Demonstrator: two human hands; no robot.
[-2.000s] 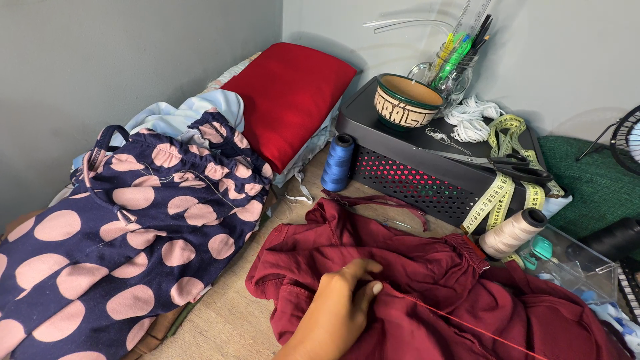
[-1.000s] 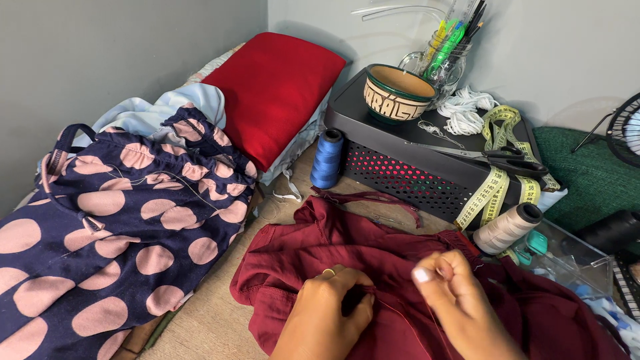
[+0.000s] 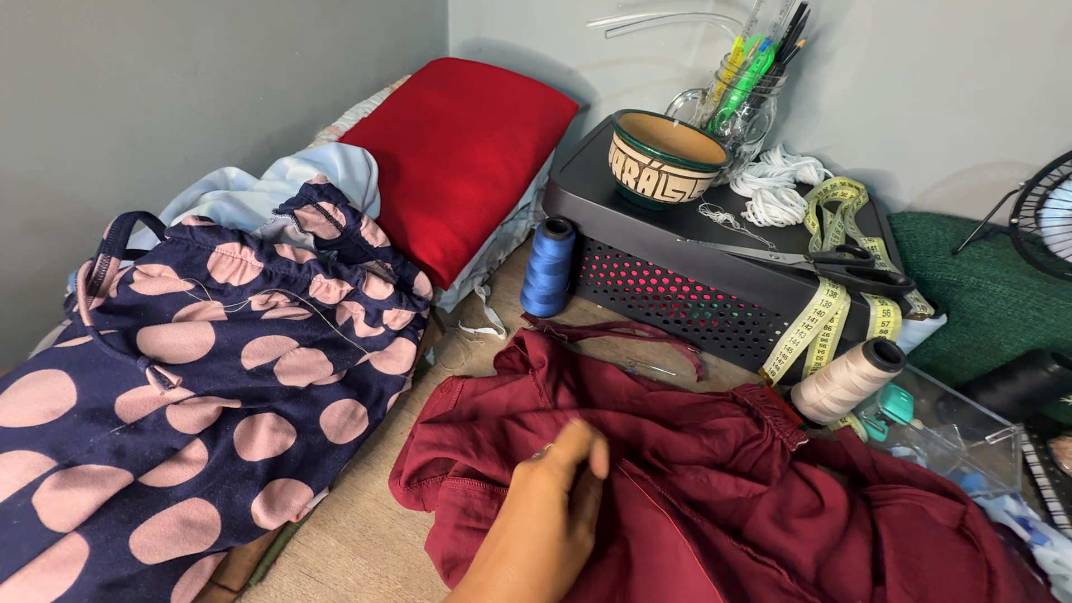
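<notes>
A maroon garment (image 3: 703, 452) with stitched seams and a gathered band lies rumpled at the lower middle. My left hand (image 3: 557, 502), with a ring on one finger, rests on it, its fingers closed on a fold of the cloth. From beside the fingers a red thread (image 3: 670, 519) runs down over the cloth to the bottom edge. My right hand is out of the frame. Just behind the garment stand a cone of blue thread (image 3: 547, 268) and a tilted cone of beige thread (image 3: 847, 381).
A polka-dot garment (image 3: 209, 419) and folded red fabric (image 3: 469, 151) lie left. A black perforated box (image 3: 670, 293) behind carries a painted bowl (image 3: 666, 159), scissors (image 3: 804, 260), a tape measure (image 3: 816, 327), white cord (image 3: 775, 184) and a glass jar (image 3: 745, 100). A clear container (image 3: 963, 435) stands right.
My right hand, absent two seconds ago, was over the maroon garment near my left hand one second ago and has now left the view. My left hand stays on the cloth.
</notes>
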